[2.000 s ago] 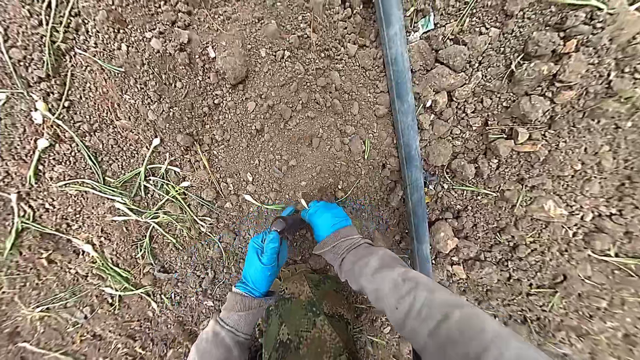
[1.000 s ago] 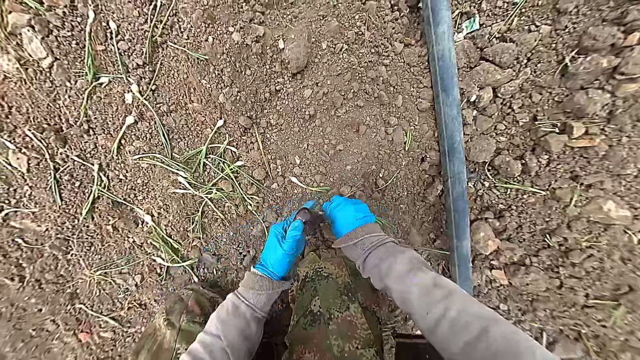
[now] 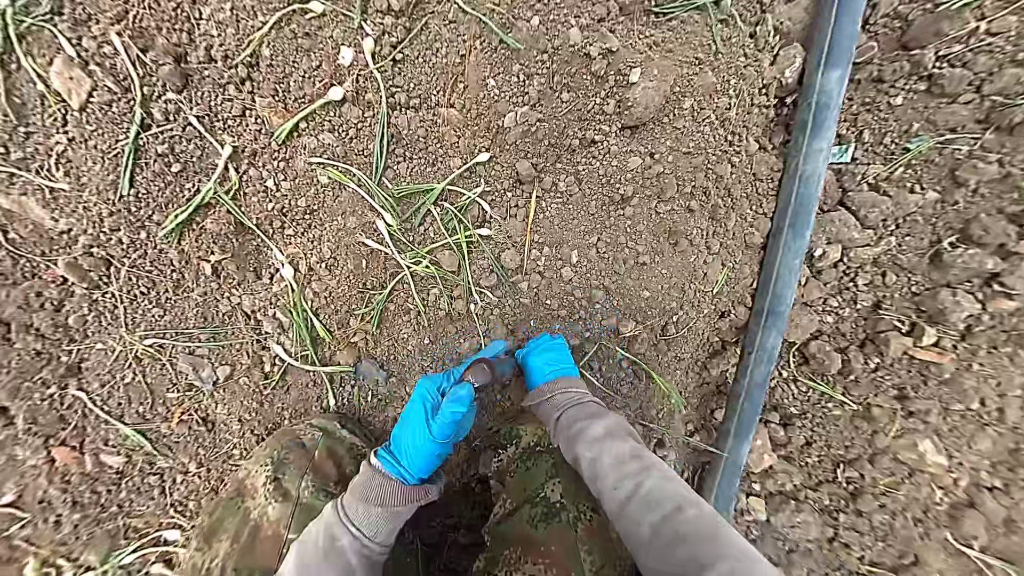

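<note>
My left hand (image 3: pixel 436 416), in a blue glove, is closed around a small tool (image 3: pixel 480 373) with a dark, rounded end; its full shape is hidden by the fingers. Close by on the right, my right hand (image 3: pixel 547 360), also gloved in blue, has its fingers bent down at the soil; whether they hold anything is hidden. A loose pile of seedlings with white bulbs and green leaves (image 3: pixel 432 232) lies on the soil just beyond my hands. One green-leaved plant (image 3: pixel 652 376) lies right of my right hand.
A grey drip irrigation hose (image 3: pixel 788 240) runs along the right side. More bulb seedlings (image 3: pixel 300 308) are scattered at the left. Stones and clods (image 3: pixel 960 264) cover the ground beyond the hose. My knees in camouflage trousers (image 3: pixel 544 512) are at the bottom.
The view has shifted left. Both hands stay low and close together near the soil; the dark tool in my left hand shows more plainly.
</note>
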